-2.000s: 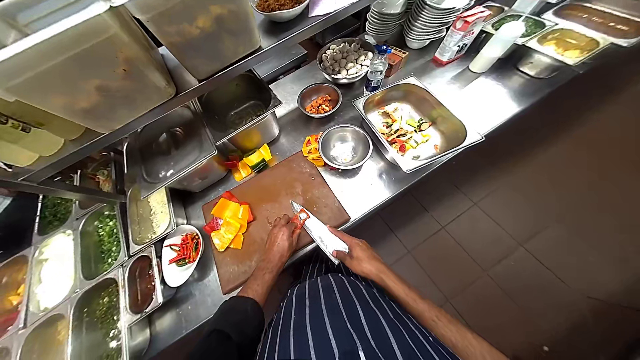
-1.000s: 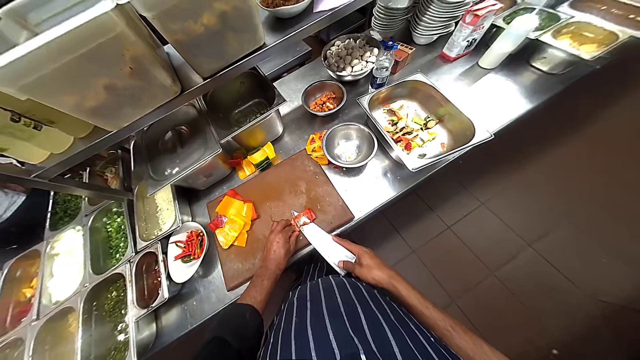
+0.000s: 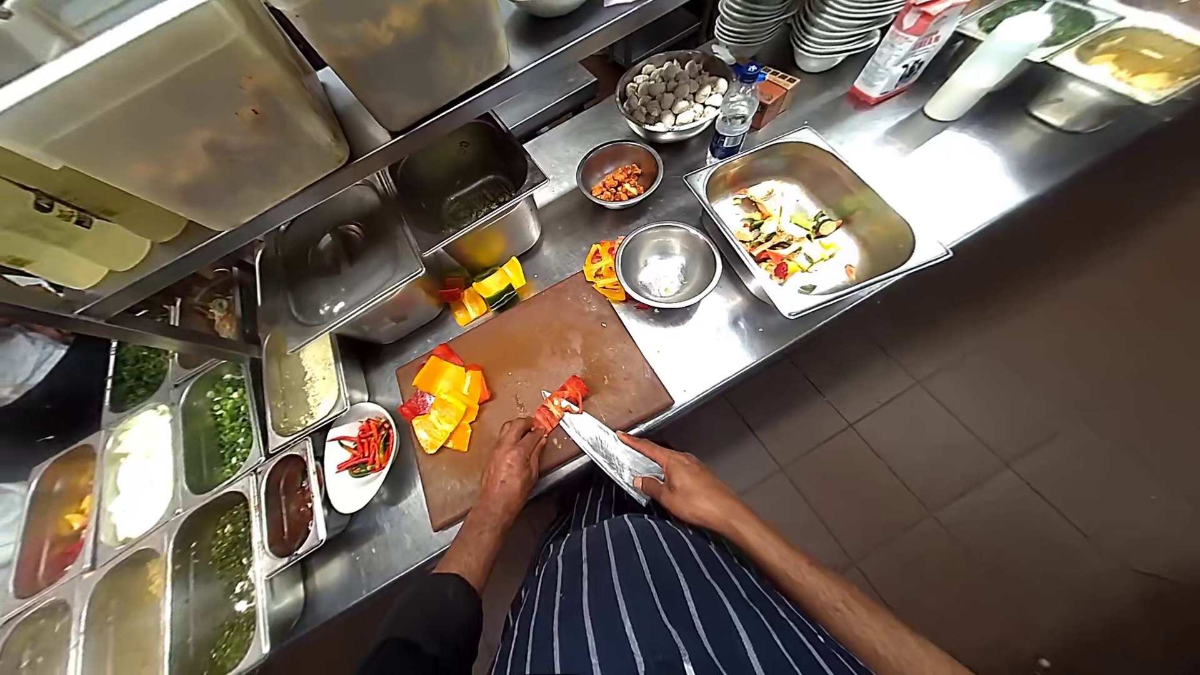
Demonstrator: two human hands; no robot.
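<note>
My right hand (image 3: 686,484) grips a kitchen knife (image 3: 609,444) whose blade points up and left across the front edge of a brown cutting board (image 3: 534,347). Against the blade's tip lie red pepper pieces (image 3: 567,396), partly cut. The fingertips of my left hand (image 3: 513,464) press on the left end of these pieces. A pile of flat yellow and red pepper pieces (image 3: 445,398) rests on the board's left part. Behind the board, on the steel counter, are more pepper chunks (image 3: 487,291), and yellow pepper strips (image 3: 603,269) lie beside a small steel bowl (image 3: 668,265) holding something white.
A steel tray (image 3: 891,225) of cut vegetables stands right, near a water bottle (image 3: 736,112) and a bowl of mushrooms (image 3: 673,92). A white dish (image 3: 350,487) of red chillies is left of the board, beside several food pans (image 3: 216,427). A shelf (image 3: 431,89) with plastic tubs overhangs the back left.
The red pepper under the blade now shows as more separate slices on the board. Both hands stay in about the same place, the left on the pepper and the right on the knife.
</note>
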